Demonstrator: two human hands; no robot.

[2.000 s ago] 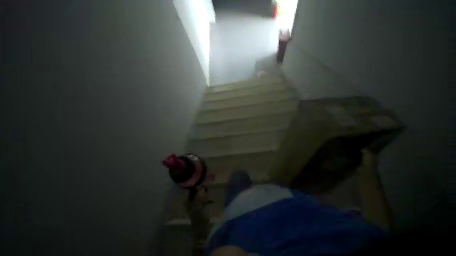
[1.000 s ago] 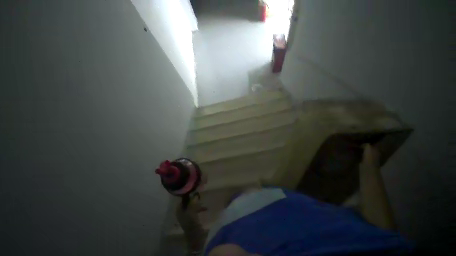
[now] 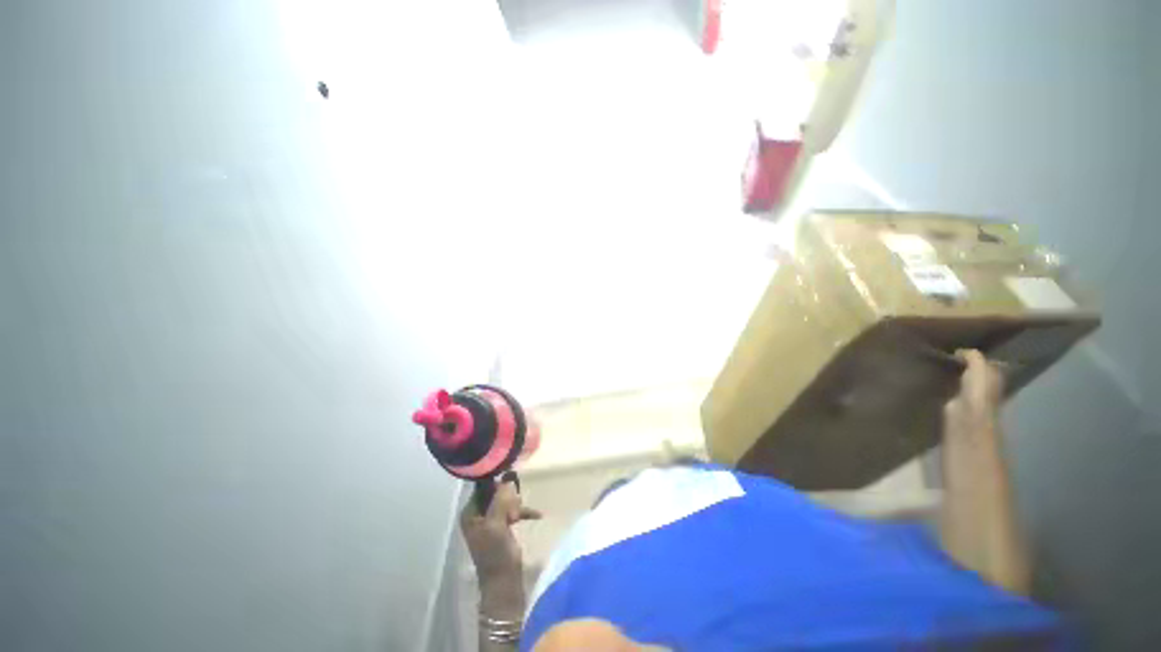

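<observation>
A water bottle (image 3: 490, 433) with a pink-red body, black collar and bright pink spout cap is at lower centre-left. My left hand (image 3: 497, 516) is closed on its dark handle, with bracelets on the wrist. A brown taped cardboard carton (image 3: 777, 357) with white labels on top is at the right, tilted beside my body. My right hand (image 3: 975, 380) holds the carton at its near side edge; the fingertips are hidden at the carton.
Pale stair steps (image 3: 624, 427) lie below, between grey-blue walls (image 3: 191, 331) on both sides. The floor beyond is washed out by glare. A red box-like object (image 3: 772, 170) stands past the steps, with another red thing (image 3: 710, 23) at the top.
The picture has turned from dark to very bright. The landing and red object are nearer, and fewer steps show. Both hands keep their hold; the carton sits slightly farther right.
</observation>
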